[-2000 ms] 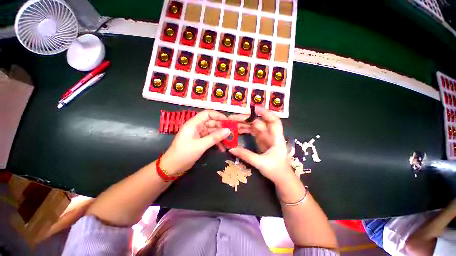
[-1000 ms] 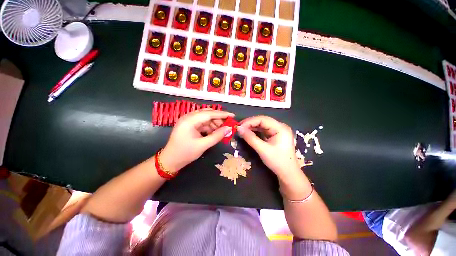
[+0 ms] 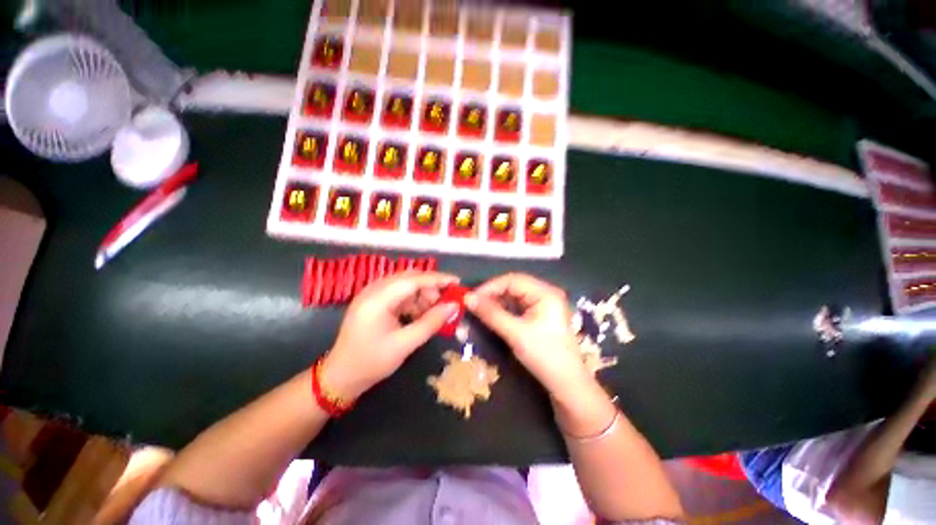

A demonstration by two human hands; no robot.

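Observation:
A red unit (image 3: 453, 309) is held between my hands over the green bench. My left hand (image 3: 388, 326) grips it with thumb and fingers. My right hand (image 3: 525, 326) touches its right edge with thumb and forefinger; whether it pinches a small piece is hidden. A row of red housings (image 3: 349, 279) stands edge-on behind my left hand. A pile of tan adhesive pads (image 3: 464, 381) lies between my forearms. Whitish scraps (image 3: 613, 316) lie right of my right hand. The frame is blurred.
A white parts tray (image 3: 411, 242) with red, black and gold units stands beyond my hands. A fan (image 3: 68, 97), a round white base (image 3: 150, 149) and two pens (image 3: 144, 213) are at left. At right are a second tray (image 3: 903, 228), small scraps (image 3: 827, 326) and a person's arm (image 3: 891, 451).
My right hand has drawn in to the red unit, and the dark piece seen at its fingertips earlier no longer shows. The view has shifted, moving the tray within the picture.

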